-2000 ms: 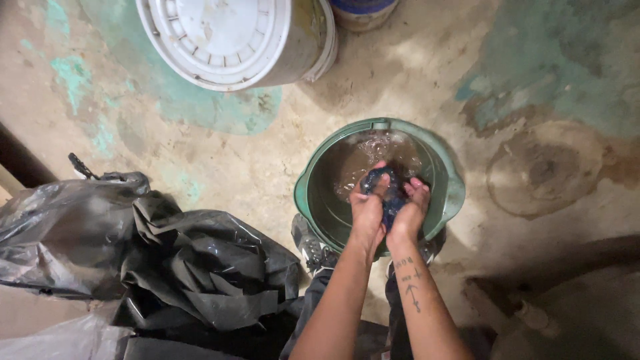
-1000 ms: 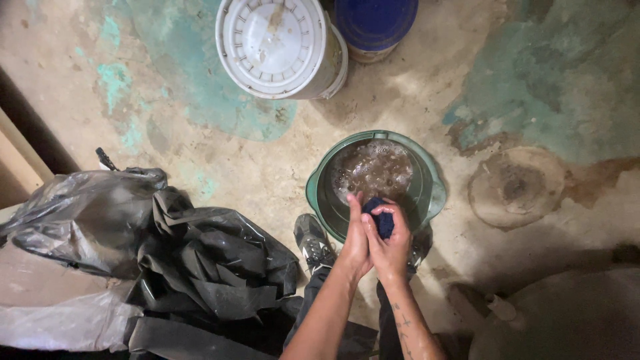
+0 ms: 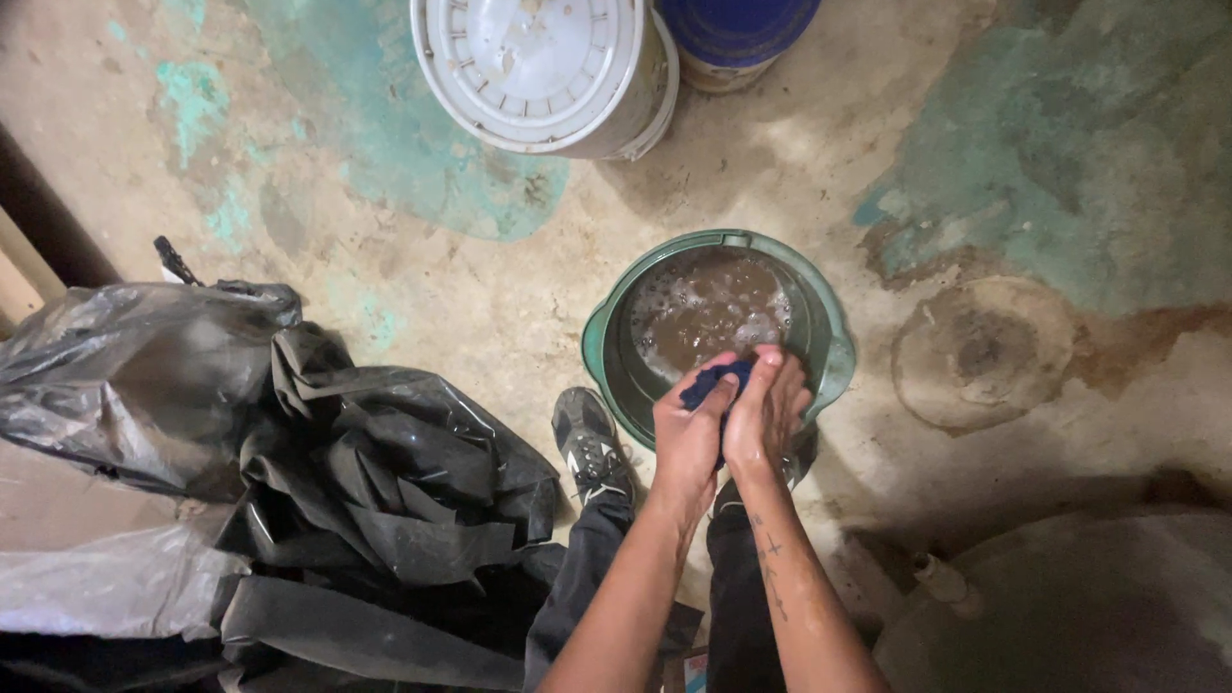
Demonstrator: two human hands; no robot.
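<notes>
A bunched dark blue cloth [image 3: 712, 383] is squeezed between my two hands, over the near side of a green plastic tub [image 3: 604, 361]. My left hand [image 3: 688, 428] grips it from the left, with the thumb lying across it. From the right, my right hand [image 3: 765, 409] presses against it, fingers curled and partly hidden. Brown, sudsy water [image 3: 707, 308] lies in the tub beyond my hands.
A white lidded bucket [image 3: 539, 67] and a blue-lidded container [image 3: 736, 29] stand beyond the tub. Black plastic sheeting [image 3: 385, 462] is heaped at left, by my shoe [image 3: 587, 443]. A large rounded object [image 3: 1078, 597] sits at lower right.
Two seconds ago my hands were lower inside the tub with the cloth spread looser between them; now they press it together at the near rim. The view has shifted.
</notes>
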